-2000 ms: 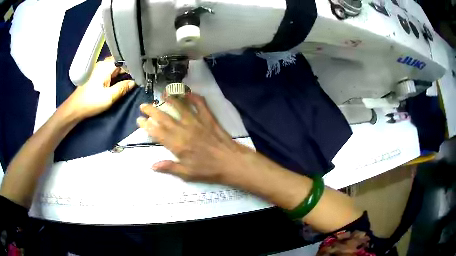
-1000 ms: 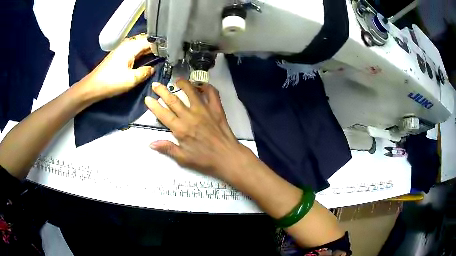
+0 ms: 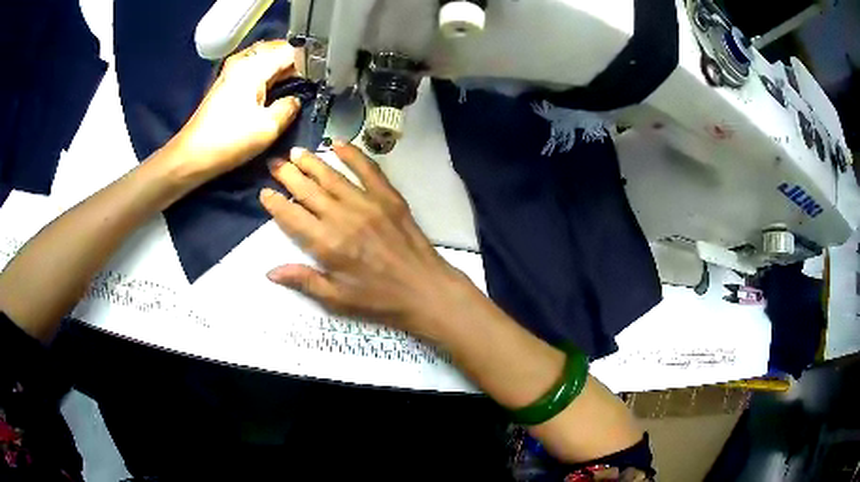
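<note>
A navy cut panel (image 3: 222, 221) lies on the white table left of the needle, its right edge at the presser foot (image 3: 321, 102) of the sewing machine (image 3: 556, 47). My left hand (image 3: 226, 118) grips a gathered part of the panel between thumb and fingers, just left of the presser foot. My right hand (image 3: 354, 235) rests palm down, fingers spread, its fingertips on the panel's right edge and the bed in front of the needle. It grips nothing. The needle tip and stitch line are too small to tell.
Navy sewn pieces (image 3: 556, 226) lie right of the needle under the arm, with pale thread ends (image 3: 570, 127). More navy cloth (image 3: 42, 94) lies at the far left. Pink thread snips (image 3: 745, 294) lie at the right. A ruler scale (image 3: 377, 344) runs along the front edge.
The view has shifted, so the machine sits further right and higher in it. The panel's lower corner has swung right and nearer my right hand. Both hands stay beside the presser foot.
</note>
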